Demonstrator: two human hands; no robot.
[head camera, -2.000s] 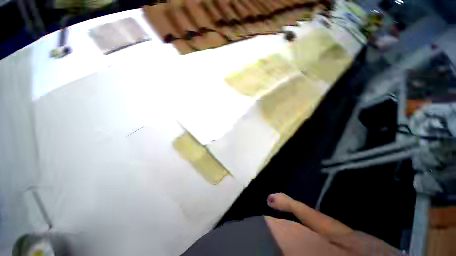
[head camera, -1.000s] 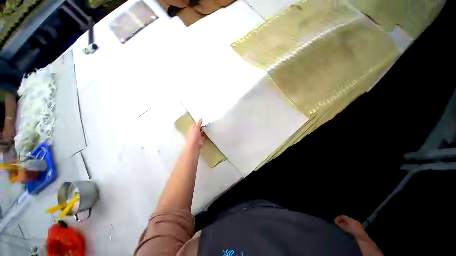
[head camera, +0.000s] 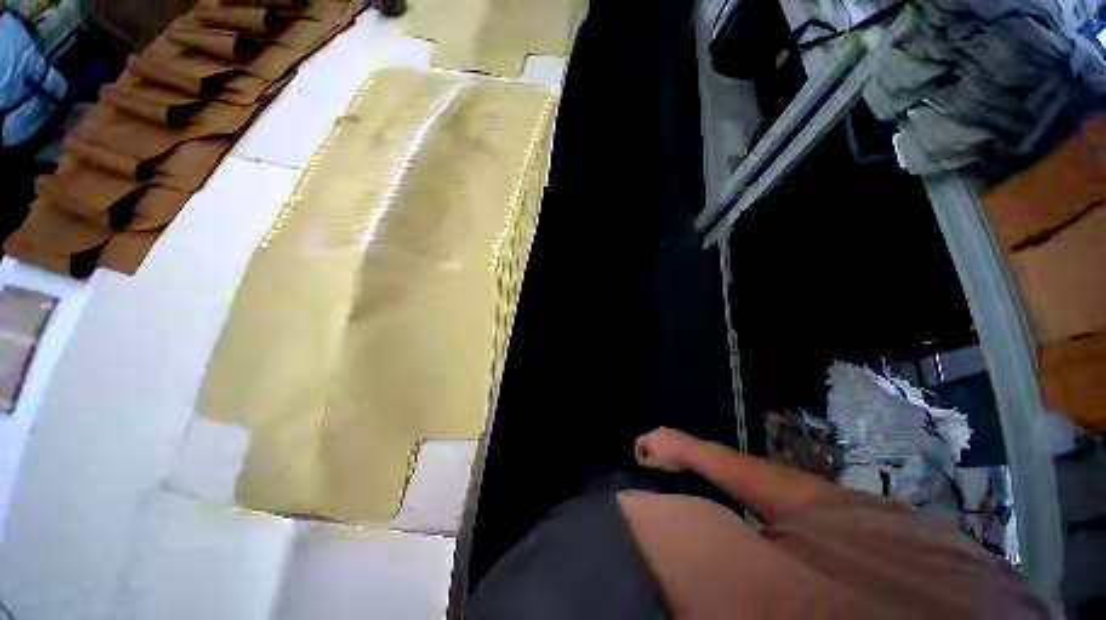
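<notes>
A long khaki panel with cut-out corners (head camera: 328, 400) lies nearest on the white table. A shingled khaki stack (head camera: 455, 158) continues beyond it, with a white line along its middle and pale marks along both sides. Layered edges show on its right side. Another notched khaki panel (head camera: 491, 30) lies at the far end. My right hand (head camera: 662, 449) is low beside the table's front edge, touching no panel. Its fingers look curled like a fist, with nothing seen in them. My left hand is out of the picture.
Overlapped brown pieces (head camera: 158, 145) run along the table's far left. A pinkish-grey flat rectangle (head camera: 20, 339) lies at the left edge. To the right are a metal frame (head camera: 1001, 351), a grey bundle (head camera: 970, 97), orange-brown material (head camera: 1061, 254) and white shredded-looking material (head camera: 891, 424). A person's blue sleeve (head camera: 27, 85) shows top left.
The view has swung right, bringing the khaki panels to the centre-left. My left hand, earlier at the small khaki strip, has left the picture, as have the strip and metal pot.
</notes>
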